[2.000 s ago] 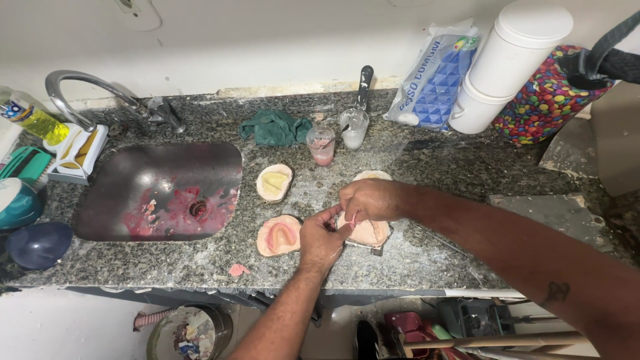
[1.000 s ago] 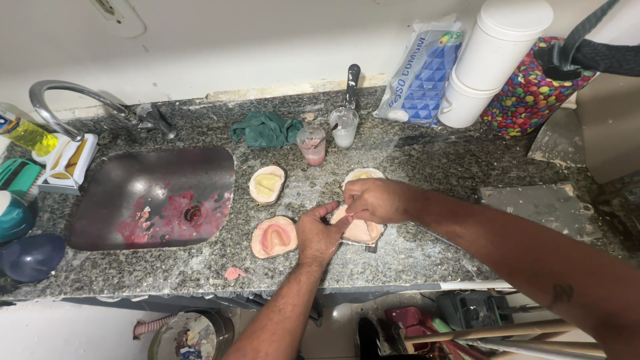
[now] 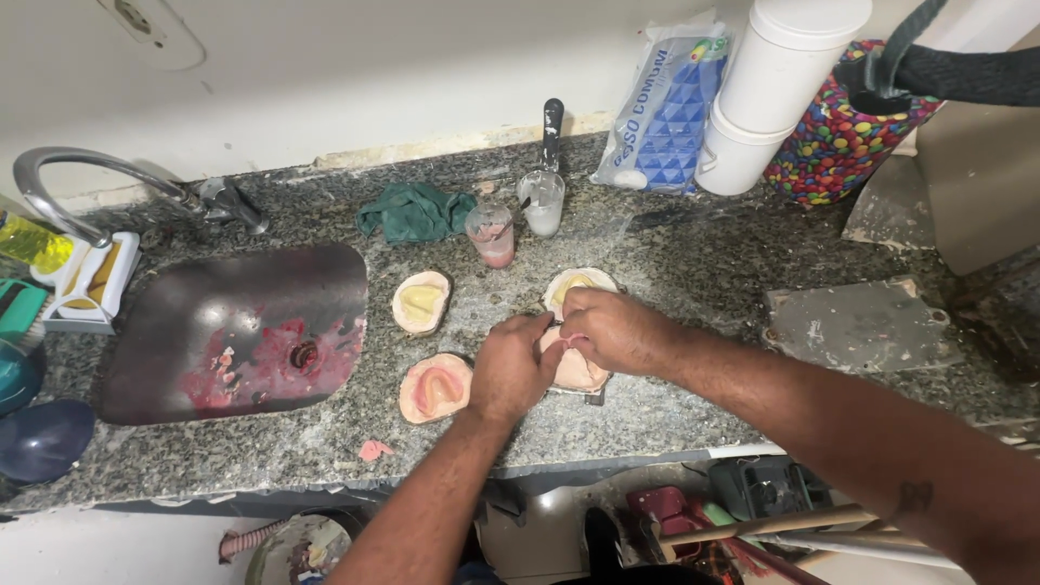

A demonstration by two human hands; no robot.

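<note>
My left hand [image 3: 517, 361] rests against the near plaster mould half [image 3: 578, 372], its thumb and fingertips close to those of my right hand [image 3: 609, 329]. A bit of pink soft material [image 3: 574, 337] shows at the fingers of my right hand, over that mould. Just behind lies a plaster mould with a yellowish arch [image 3: 573, 286], partly covered by my right hand. To the left are another mould with a yellowish arch [image 3: 422, 303] and a mould with a pink arch-shaped hollow [image 3: 436, 388]. A pink scrap [image 3: 374, 450] lies near the counter's front edge.
A stained sink [image 3: 236, 333] with a faucet [image 3: 106, 158] is at left. Behind the moulds stand a cup of pink material [image 3: 494, 237], a cup with whitish contents [image 3: 543, 203] and a green cloth [image 3: 414, 213]. A plaster bag [image 3: 670, 106], white tubs [image 3: 764, 89] and a metal plate [image 3: 857, 325] are at right.
My right hand has shifted slightly relative to the moulds, and more of the yellowish arch behind it shows. Both hands stay at the near mould.
</note>
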